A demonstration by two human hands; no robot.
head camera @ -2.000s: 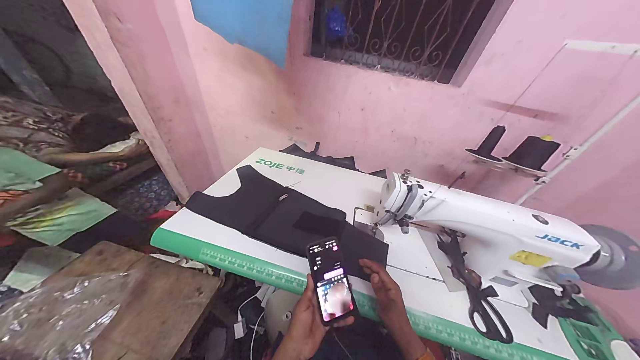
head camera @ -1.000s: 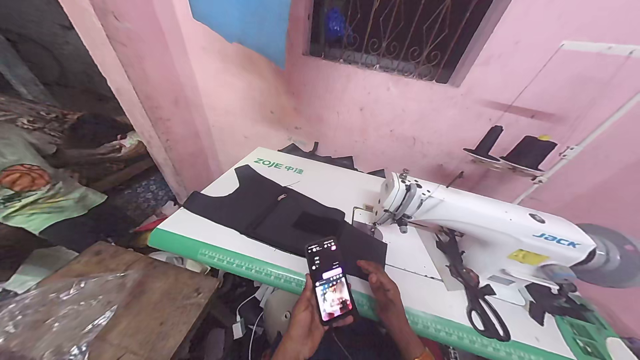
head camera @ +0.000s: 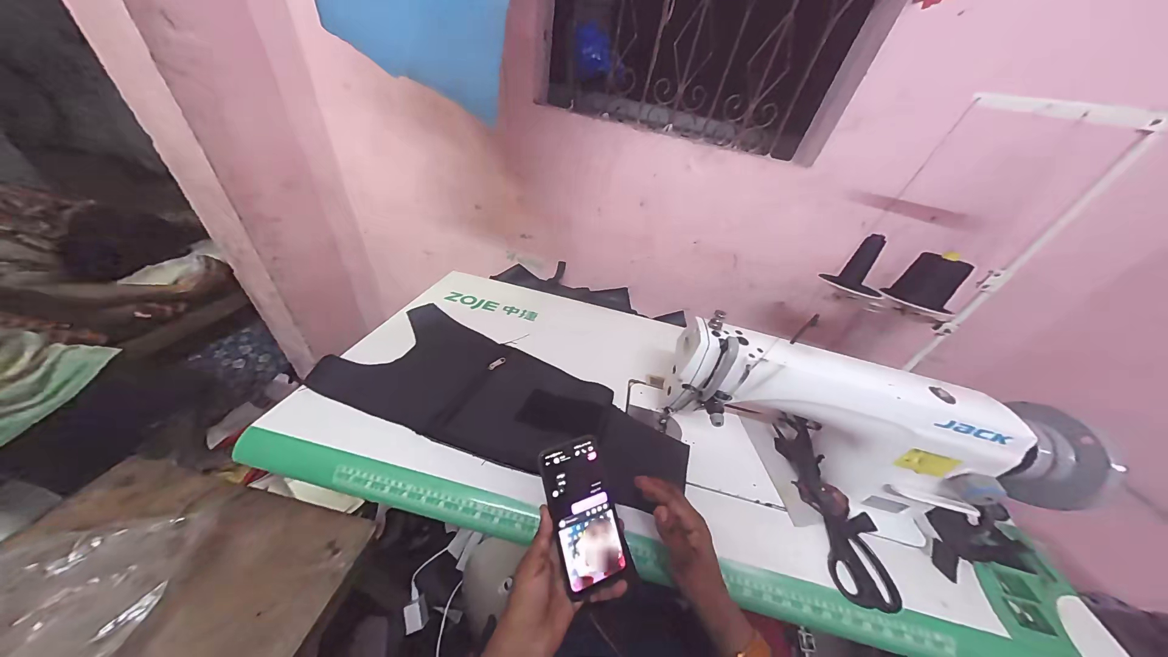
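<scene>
My left hand (head camera: 538, 584) grips a black smartphone (head camera: 586, 520) with its screen lit, over the green front edge of the sewing table (head camera: 401, 484). Just right of the phone, my right hand (head camera: 680, 534) holds nothing, its fingers slightly bent and apart near the corner of the fabric. A black garment piece (head camera: 493, 392) with a zipper pull lies flat on the tabletop, its right end beside the needle area of the white Jack sewing machine (head camera: 839, 401). Black-handled scissors (head camera: 862, 566) rest in front of the machine.
Black thread cones (head camera: 929, 281) stand on a holder behind the machine. Dark fabric scraps (head camera: 981, 538) lie at the right, more (head camera: 575, 290) along the back edge. A wooden table (head camera: 228, 547) with clear plastic stands at the lower left, and white cables hang below the tabletop.
At the far left, a person in a light printed garment, seen one second ago, is no longer in the same place; only greenish cloth shows there. My hands and the phone stay nearly still.
</scene>
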